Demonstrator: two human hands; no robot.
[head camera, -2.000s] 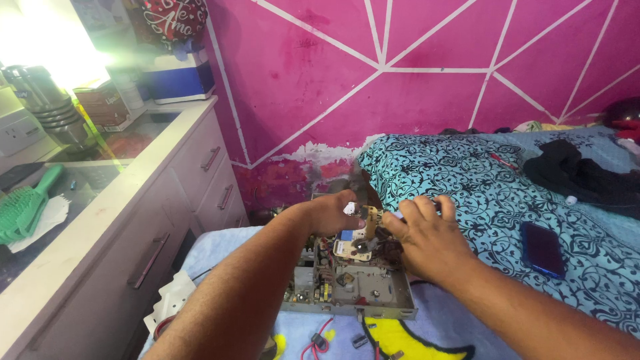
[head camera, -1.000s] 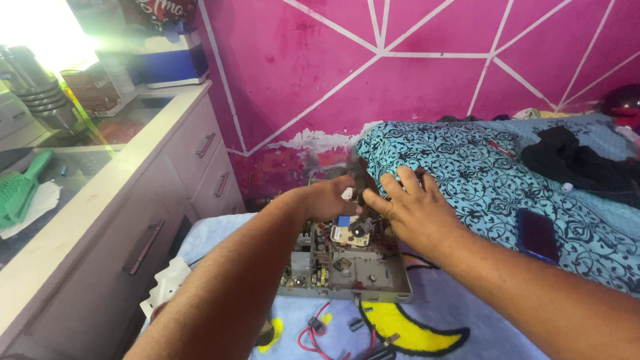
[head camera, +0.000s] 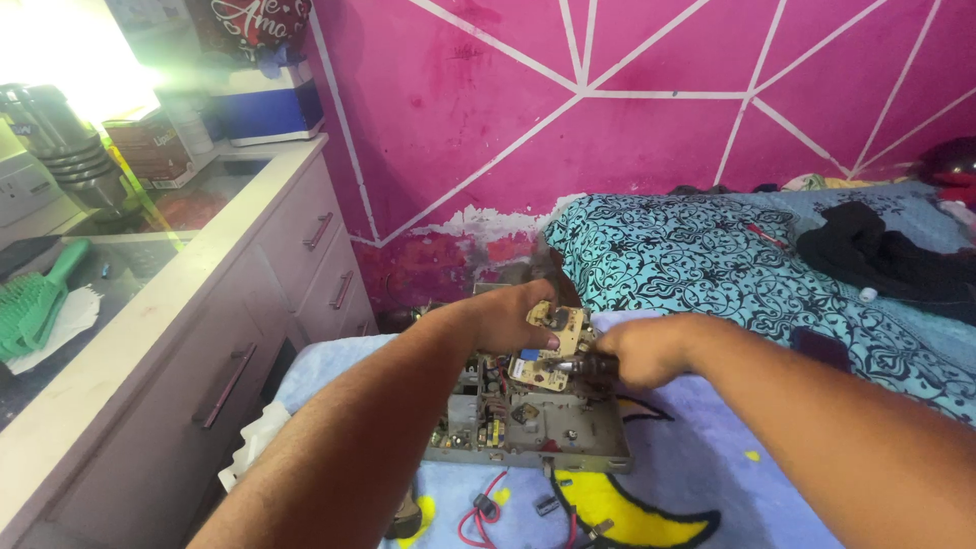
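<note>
My left hand (head camera: 518, 320) grips the left edge of a tan circuit board (head camera: 566, 328), tilted above a grey metal chassis (head camera: 526, 457). In my right hand (head camera: 648, 351) is a dark tool (head camera: 587, 367), its tip pointing left against the lower part of the board; blur hides what kind of tool it is. The chassis lies on a blue blanket and holds electronic parts and wires. My left forearm covers its left side. Below it on the blanket are a red cable (head camera: 479, 517) and several small dark pieces, one of them a small dark block (head camera: 547, 505).
A white dresser (head camera: 252, 267) with drawers stands at the left, bearing a green hairbrush (head camera: 46, 297) and boxes. A patterned teal pillow (head camera: 671, 259) lies at the back right, with a dark phone (head camera: 820, 349) beside it. Behind is a pink wall (head camera: 488, 114).
My right hand, earlier with fingers spread at the board, is now curled around the dark tool and lower at the board's right side. The board stands more exposed to view.
</note>
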